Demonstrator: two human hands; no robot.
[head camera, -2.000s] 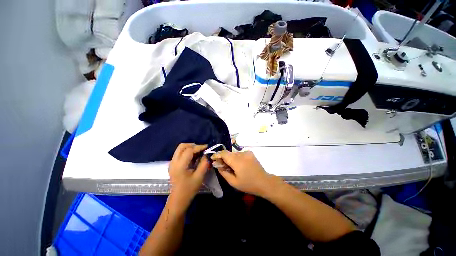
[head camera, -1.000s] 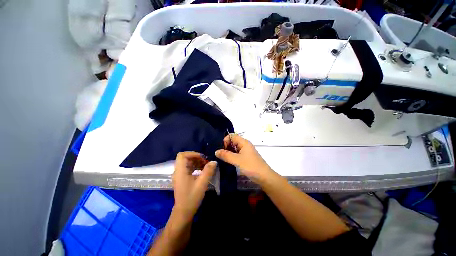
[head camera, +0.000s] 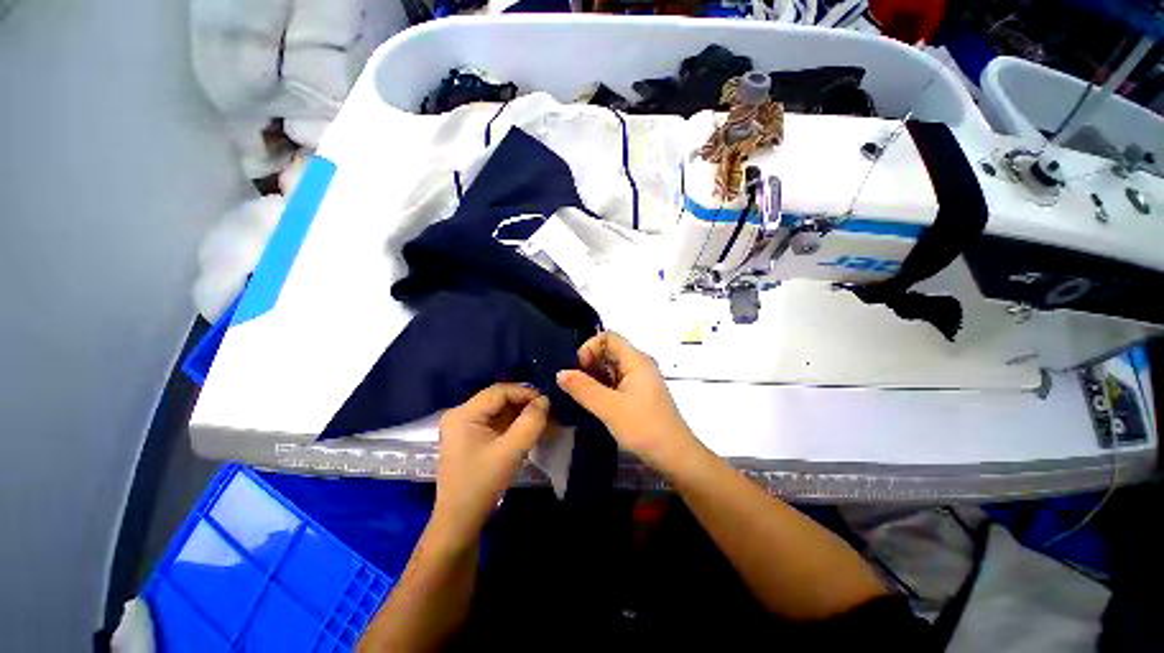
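Observation:
A navy panel (head camera: 466, 338) lies on the white table left of the needle, with a pointed end at the front left. It lies over an off-white garment body (head camera: 562, 134) with thin navy lines. A thin white loop (head camera: 518, 228) and a white label (head camera: 559, 250) show on it. My left hand (head camera: 492, 440) pinches the navy fabric edge near the table's front. My right hand (head camera: 628, 398) is just right of it at the same edge, fingers curled; a small dark thing, perhaps snips, shows in its fingers but is unclear.
The white machine head (head camera: 817, 236) stands at the right, with a black cloth strip (head camera: 951, 211) draped over it and striped cloth (head camera: 740, 134) on its knob. A rear trough (head camera: 574, 36) holds dark scraps. A blue crate (head camera: 262, 561) is below left. Pale garments are piled at the upper left.
The white loop between my fingertips at first is no longer visible there. My right hand has shifted right, and my left hand has come up close to it again. The camera view has shifted slightly.

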